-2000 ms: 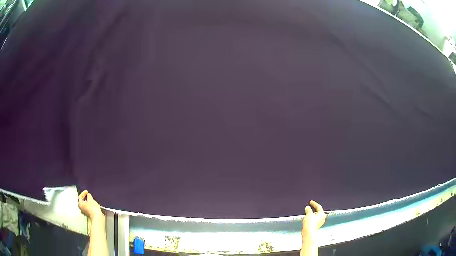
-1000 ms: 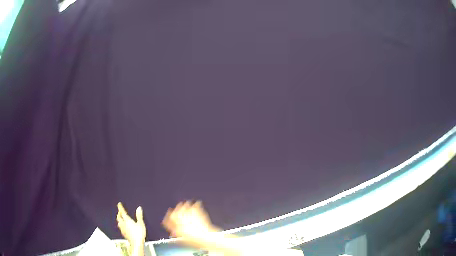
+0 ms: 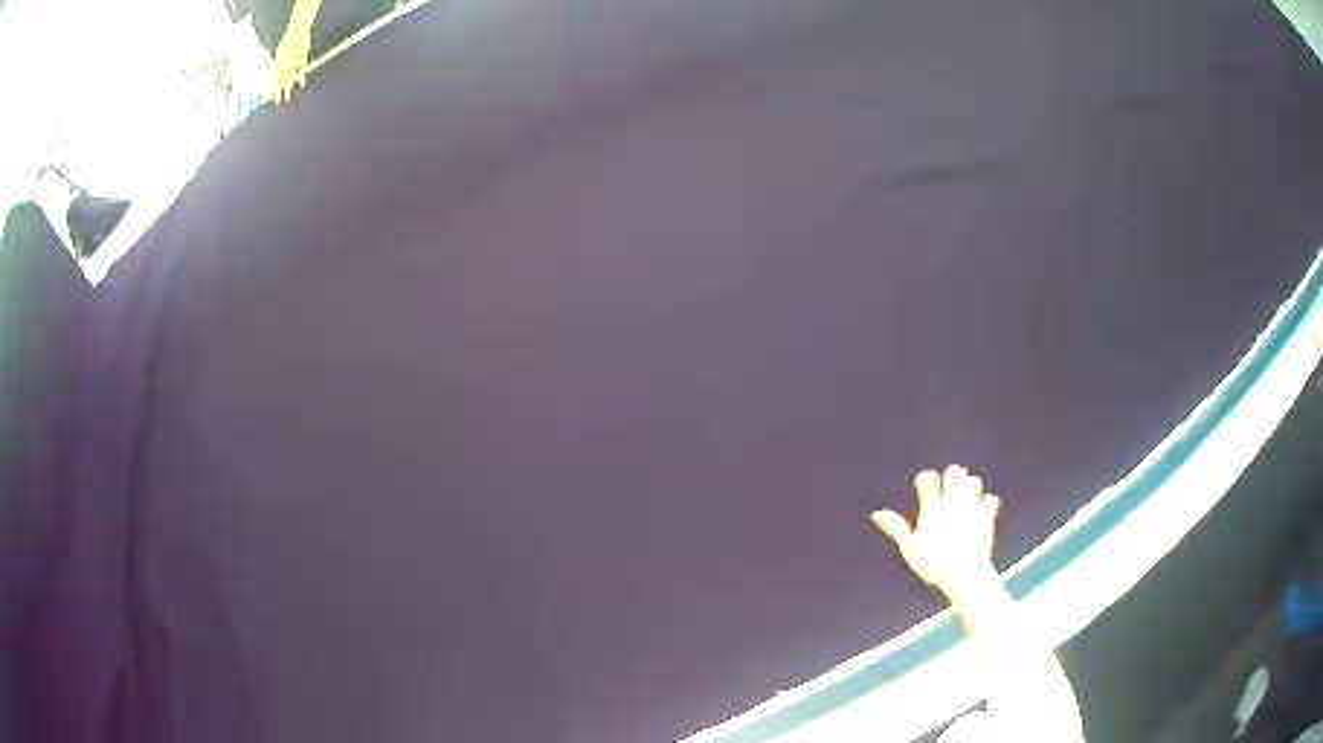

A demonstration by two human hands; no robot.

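Dark purple fabric covers most of the view. It looks mostly smooth, with folds at the left and small ripples at the upper right. Its pale selvedge curves along the near table side. My right hand is palm down on the cloth near this edge, fingers spread and thumb to the left, holding nothing. My left hand is out of the picture.
Another person's hand touches the cloth's far edge at upper left. A bright white area lies beyond it. A pale blue band and white table edge run along the near side. Blue and white items lie at lower right.
The view has turned and the cloth appears rotated. My left hand has left the picture. My right hand now lies spread on the cloth farther right. The other person's hand has come into view.
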